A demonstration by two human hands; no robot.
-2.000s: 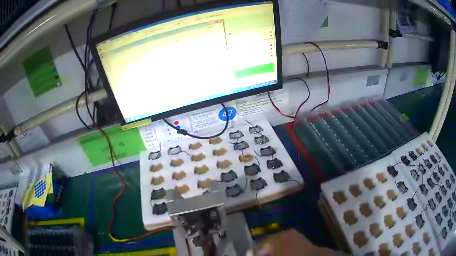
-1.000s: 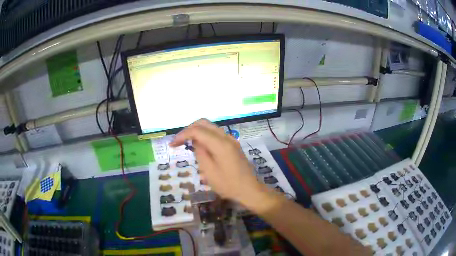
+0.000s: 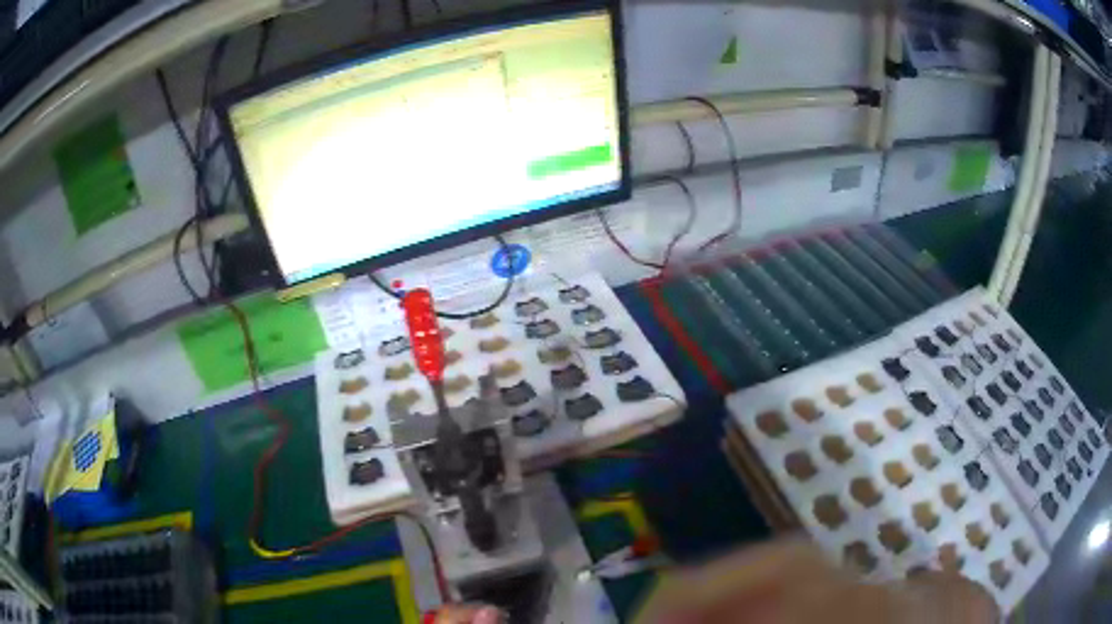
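Note:
The silver test fixture [image 3: 470,469] stands at bottom centre, its red ribbed clamp handle [image 3: 423,335] upright. Behind it lies a white foam tray [image 3: 338,490] with dark wired units and tan empty cutouts. Fingertips, apparently of my left hand [image 3: 470,613], show at the bottom edge by the fixture's near end; the rest is cut off. My right hand [image 3: 817,591] is a blur at the bottom, right of the fixture and over the near edge of the right foam trays [image 3: 780,469]. Its fingers and any held thing cannot be made out. A small blurred white-and-red thing [image 3: 624,562] lies between fixture and right hand.
The monitor [image 3: 427,146] stands at the back. Empty clear blister trays [image 3: 811,293] lie back right. A clear tray of black units [image 3: 128,579] and a blue-and-yellow box [image 3: 92,457] are at left. Red and yellow test leads [image 3: 262,488] run across the green mat to the fixture.
My right hand has moved from above the middle foam tray to the lower right. The red clamp handle now stands upright in view. Fingertips have appeared at the bottom edge. The view has tilted down.

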